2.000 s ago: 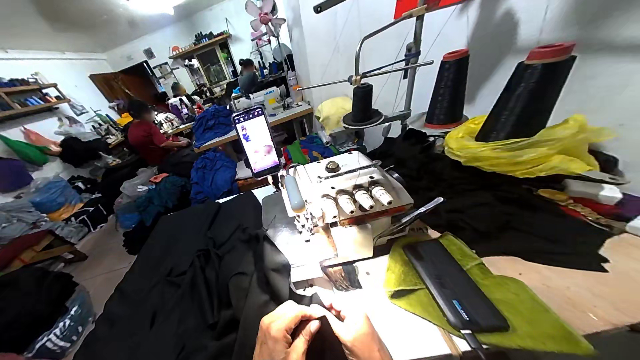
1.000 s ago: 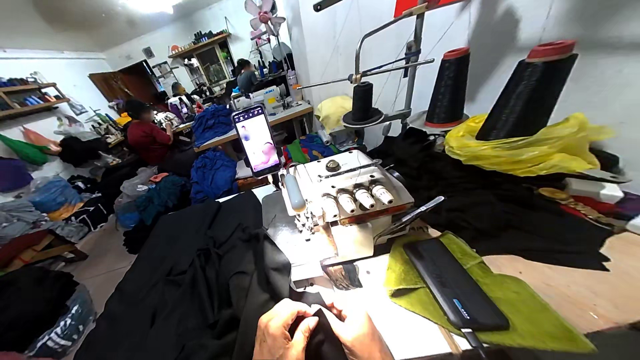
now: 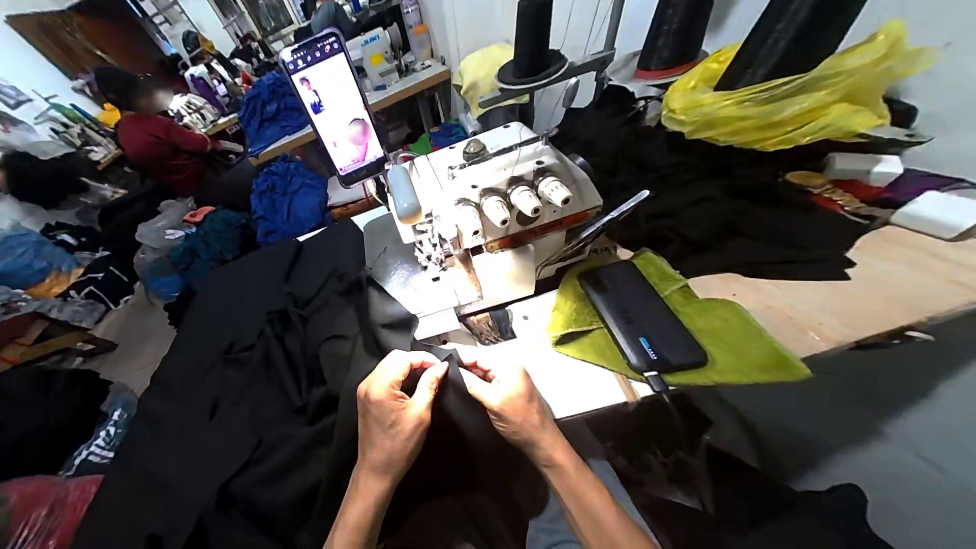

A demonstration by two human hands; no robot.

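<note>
Black fabric [image 3: 252, 381] spreads over the left of the sewing table and down across my lap. My left hand [image 3: 400, 404] pinches its edge between thumb and fingers. Close beside it, my right hand [image 3: 507, 393] grips the same edge. Both hands are just in front of a white overlock sewing machine [image 3: 496, 198], whose needle area is lit. A smartphone [image 3: 335, 107] with its screen on stands at the machine's left. Right of my hands, a black power bank [image 3: 643, 316] with a cable plugged in lies on a green cloth [image 3: 732, 339].
Metal tweezers [image 3: 610, 217] rest at the machine's right side. Behind are black thread cones [image 3: 532, 38], a yellow plastic bag [image 3: 778, 107] and a black cloth heap [image 3: 709, 206]. Blue fabric bundles [image 3: 290, 198] lie at the left. A person in red [image 3: 160, 145] sits farther back.
The view has tilted down, bringing more of my forearms into frame. Both hands still hold the black fabric, close together in front of the machine.
</note>
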